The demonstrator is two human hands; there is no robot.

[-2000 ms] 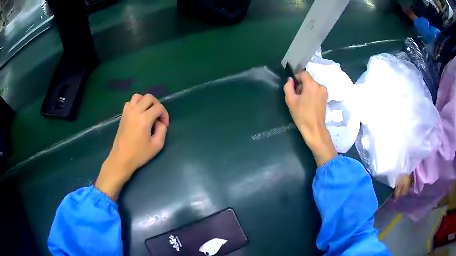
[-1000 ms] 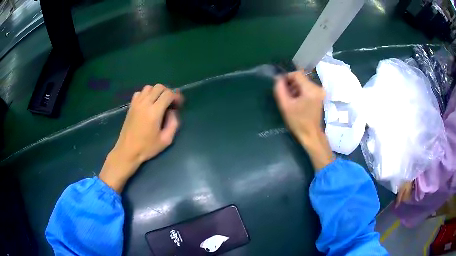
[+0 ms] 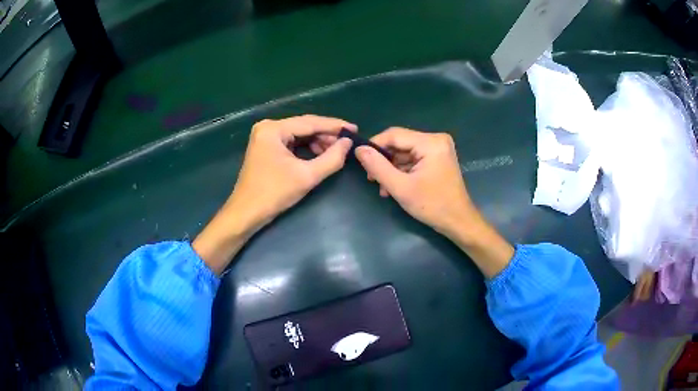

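Observation:
A small black piece [image 3: 369, 145] is held between both hands above the dark green worktop, near the middle of the view. My left hand [image 3: 295, 156] pinches its left end between thumb and fingers. My right hand [image 3: 413, 172] grips its right end. Most of the piece is hidden by the fingers, and its exact shape cannot be told. A dark smartphone [image 3: 329, 336] with white lettering and a white leaf-like mark lies flat on the worktop below my hands.
An open black box [image 3: 73, 107] with an upright lid stands at the upper left. A pale post [image 3: 536, 38] rises at the upper right. Beside it lie a white paper sheet [image 3: 562, 114] and a clear bag with white contents [image 3: 647, 168]. A person's pink sleeve shows at the right edge.
My right hand has moved left from beside the post, bringing the black piece. My left hand has moved right and now also holds it. The view has shifted slightly.

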